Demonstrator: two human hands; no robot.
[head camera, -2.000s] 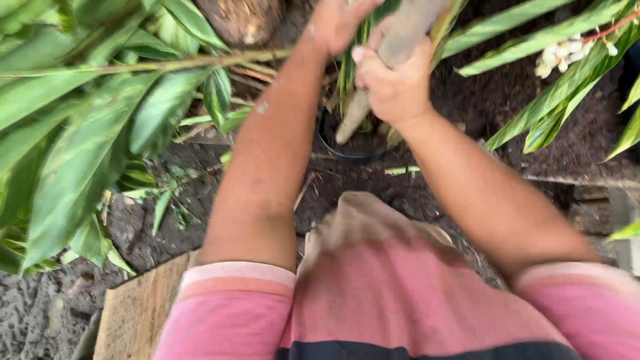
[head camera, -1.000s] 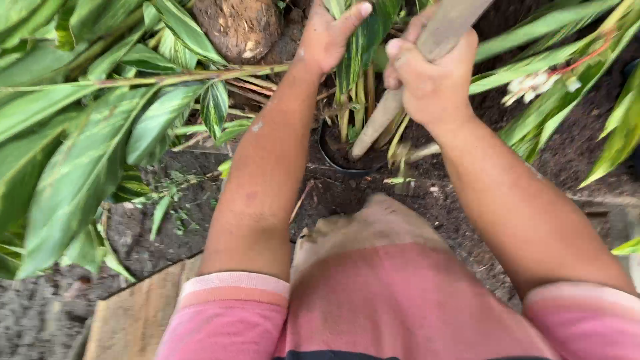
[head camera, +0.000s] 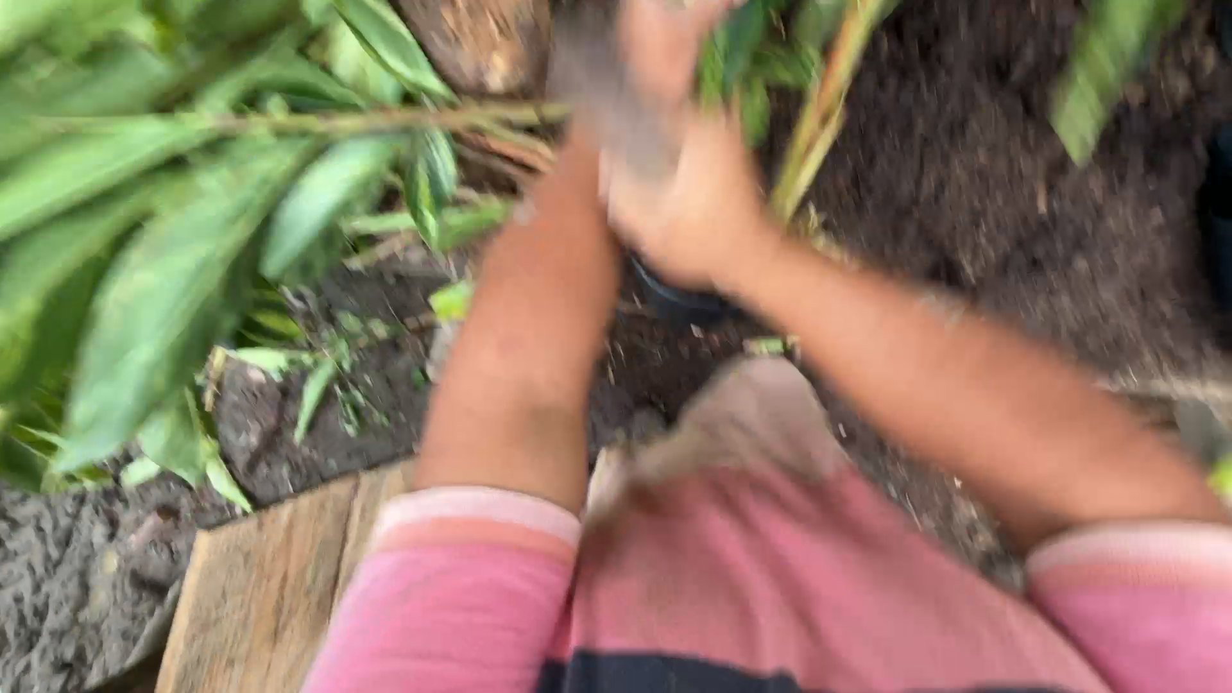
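Observation:
My right hand (head camera: 688, 192) is closed around a greyish stick (head camera: 621, 106), blurred by motion, that slants up to the left. At the top edge my left hand (head camera: 664, 29) is partly cut off and blurred, close behind the stick; whether it grips anything is unclear. Below my right hand shows the rim of a dark plant pot (head camera: 679, 296), mostly covered by the hand. Green stems and leaves (head camera: 751, 72) of a potted plant rise just right of my hands, with a yellowish stalk (head camera: 826, 106) leaning beside them.
Broad variegated leaves (head camera: 183, 260) on a long stem fill the left side. A brown clod or piece of wood (head camera: 481, 48) lies at the top. Dark loose soil (head camera: 982, 192) spreads at the right. A wooden board (head camera: 269, 577) lies at the lower left, beside wet mud (head camera: 67, 587).
My right hand has swung left with the stick, whose lower end was in the pot one second ago. The stick now slants the other way, and my forearms nearly meet.

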